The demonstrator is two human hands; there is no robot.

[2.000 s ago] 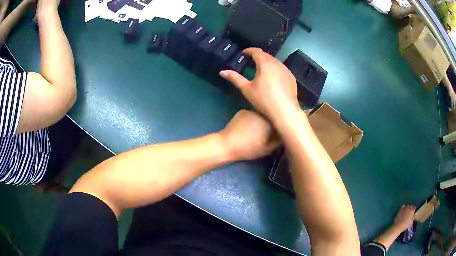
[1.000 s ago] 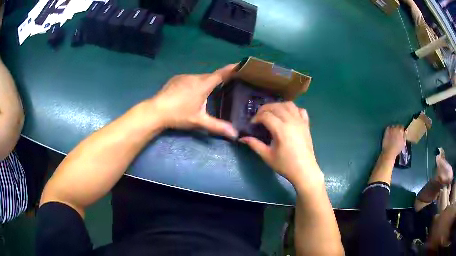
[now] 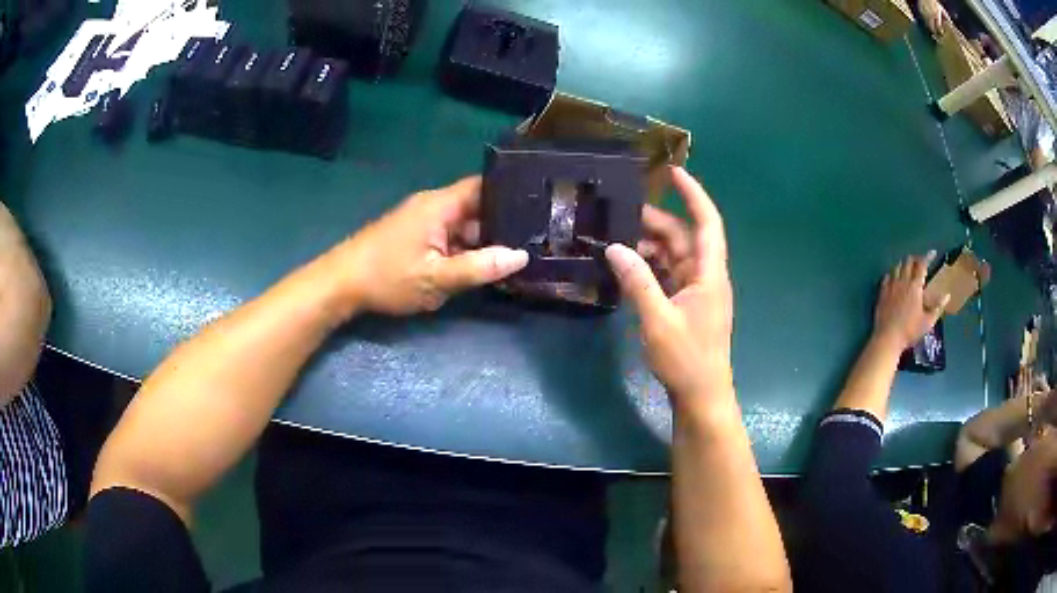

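Note:
My left hand (image 3: 429, 253) and my right hand (image 3: 684, 284) hold a flat black insert tray (image 3: 516, 197) by its left and right sides, thumbs on its face. The tray is tilted toward me and has shaped cut-outs, with something shiny showing in the middle one. The open retail box stands behind it; its brown raised lid (image 3: 588, 116) shows past the tray's top and right edges. The rest of the box is mostly hidden by the tray.
A row of several small black boxes (image 3: 257, 102) stands upper left, beside white papers (image 3: 157, 52). The tray stack (image 3: 359, 29) and a single tray (image 3: 501, 58) lie behind. At right, another person's hand (image 3: 904, 304) is at an open box (image 3: 960, 278).
The black insert tray is now in both hands, raised in front of the open box. My right hand has left the box's inside, and my left hand has let go of its side.

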